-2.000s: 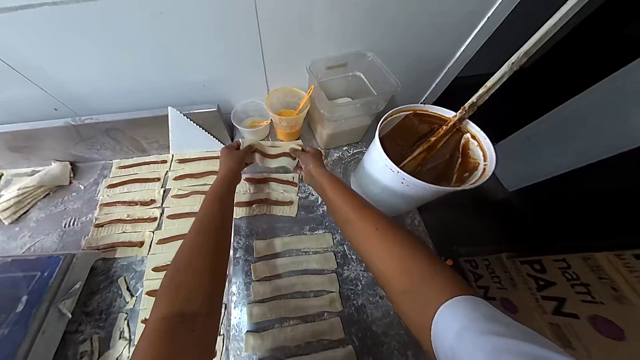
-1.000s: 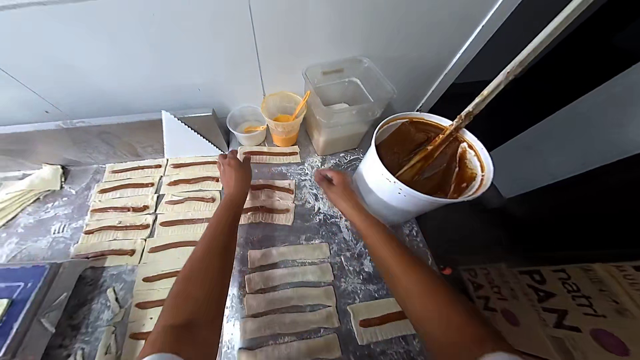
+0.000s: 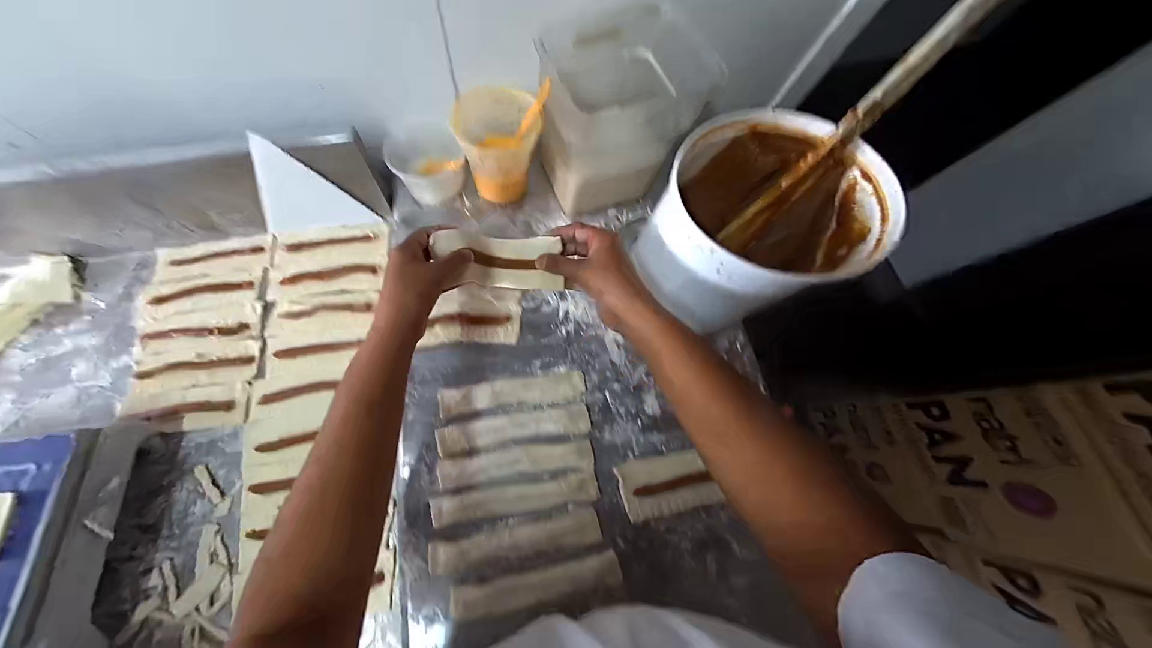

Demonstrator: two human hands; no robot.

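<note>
Between my two hands a pale dough strip (image 3: 506, 276) with a line of brown filling is held by its ends. My left hand (image 3: 421, 274) pinches its left end, thumb on top, and my right hand (image 3: 598, 270) pinches the right end. Just beneath it lies another filled dough strip (image 3: 472, 320), partly covered. Two columns of filled dough strips (image 3: 200, 331) lie to the left, the nearer column partly behind my left forearm. Several plain dough strips (image 3: 517, 472) lie in a column below my hands. A single filled strip (image 3: 668, 484) rests beside my right forearm.
A white bucket (image 3: 670, 247) of brown filling with a wooden stick (image 3: 864, 112) stands right of my hands. Behind are a cup with orange liquid (image 3: 498, 148), a smaller cup (image 3: 430, 184), a clear square container (image 3: 598, 153) and a triangular metal piece (image 3: 310, 184). Dough scraps (image 3: 202, 576) lie lower left.
One second ago my hands were apart, the left on a strip near the back and the right holding nothing. Now both hold a filled strip between them.
</note>
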